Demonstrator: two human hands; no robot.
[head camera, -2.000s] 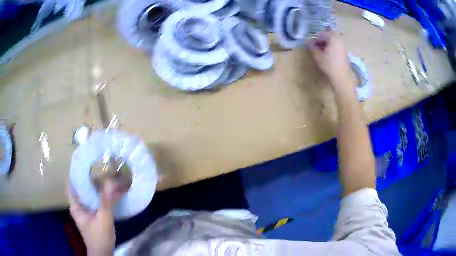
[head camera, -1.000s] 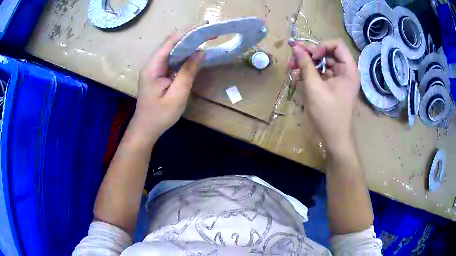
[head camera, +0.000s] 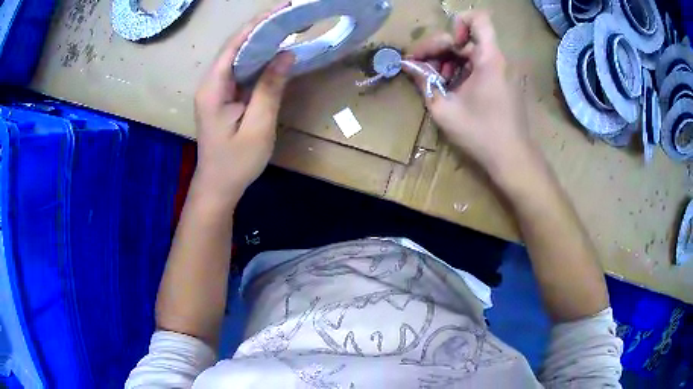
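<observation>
My left hand (head camera: 239, 118) holds a wrapped ring (head camera: 262, 47) tilted over the bench, thumb on its near side and fingers behind it. My right hand (head camera: 482, 91) pinches a thin white cord (head camera: 431, 76), looped at the fingers, with its loose end reaching left past a small pale disc (head camera: 387, 62). Cord and ring are apart. A small pale square (head camera: 347, 122) lies on the cardboard below the disc.
Nested rings (head camera: 589, 80) are heaped at the right of the bench (head camera: 524, 220). Another ring (head camera: 152, 19) lies at the upper left, and one is cut off at the right edge (head camera: 686, 235). Blue bins (head camera: 91, 228) stand at the left, below the bench edge.
Since one second ago, my right hand has moved left with the cord, nearer the ring and over the disc's side. Earlier the right hand was by the heap, and the view has since turned.
</observation>
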